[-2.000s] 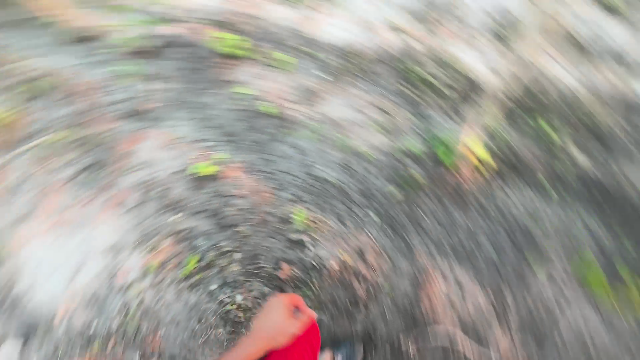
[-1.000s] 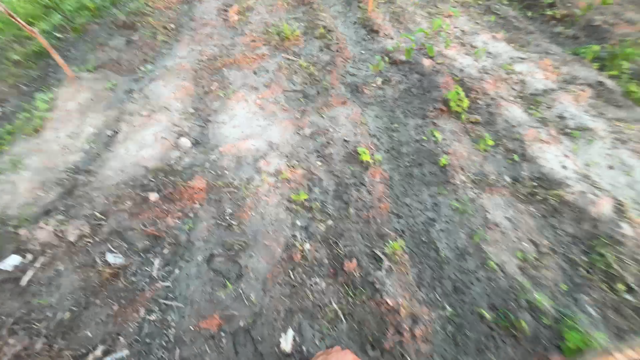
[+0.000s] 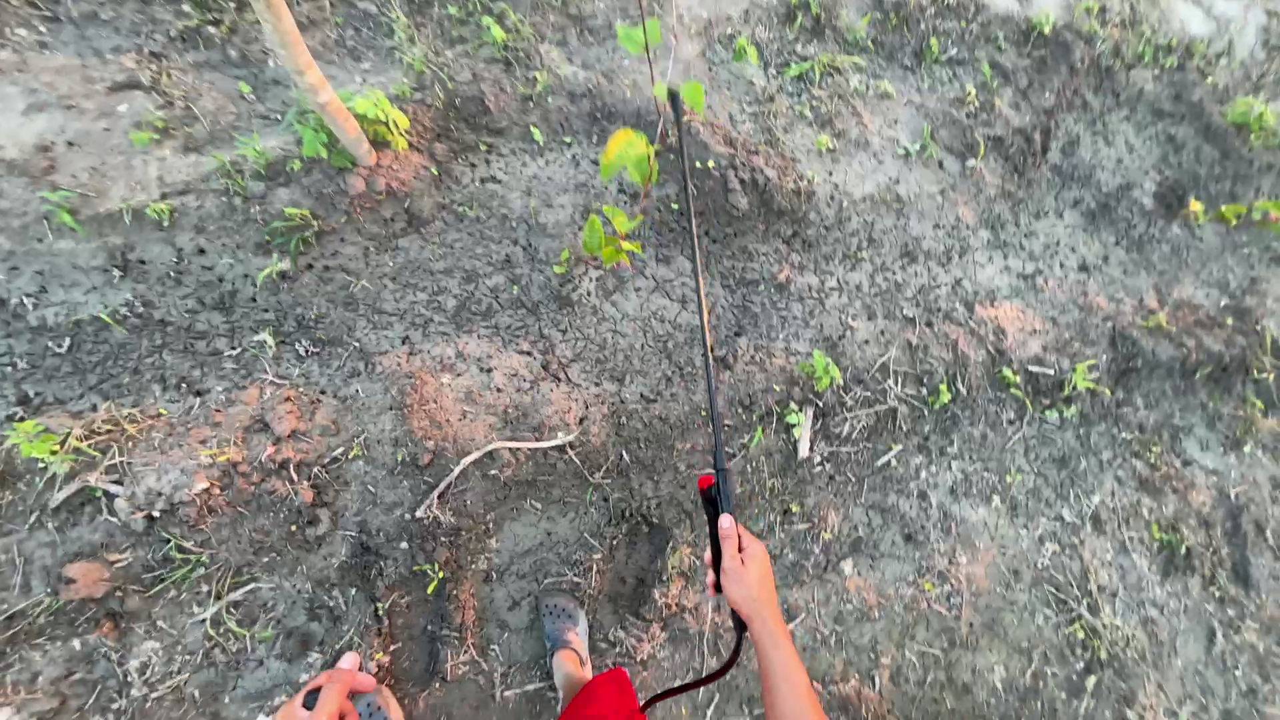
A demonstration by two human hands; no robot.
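Observation:
My right hand (image 3: 742, 575) is closed around the black handle of a sprayer wand (image 3: 708, 370), which has a red part at the top of its grip. The long thin lance points up and away over the soil, its tip beside a leafy sapling (image 3: 625, 160). A dark hose (image 3: 700, 684) curves from the handle down to the left, past red clothing (image 3: 603, 697). At the bottom left edge, my left hand (image 3: 335, 692) has bent fingers over a dark, rounded thing; whether it grips this or only overlaps the grey clog (image 3: 372, 706) there cannot be told.
A thin tree trunk (image 3: 318, 85) rises from the soil at upper left. A curved dry stick (image 3: 495, 457) lies ahead of a grey clog on one foot (image 3: 563, 622). Small weeds (image 3: 820, 370) and reddish clods (image 3: 285, 440) dot the uneven, cracked ground.
The view has swung strongly. The sprayer wand, the hose and both hands now show clearly; one second ago only a bit of skin showed at the bottom edge.

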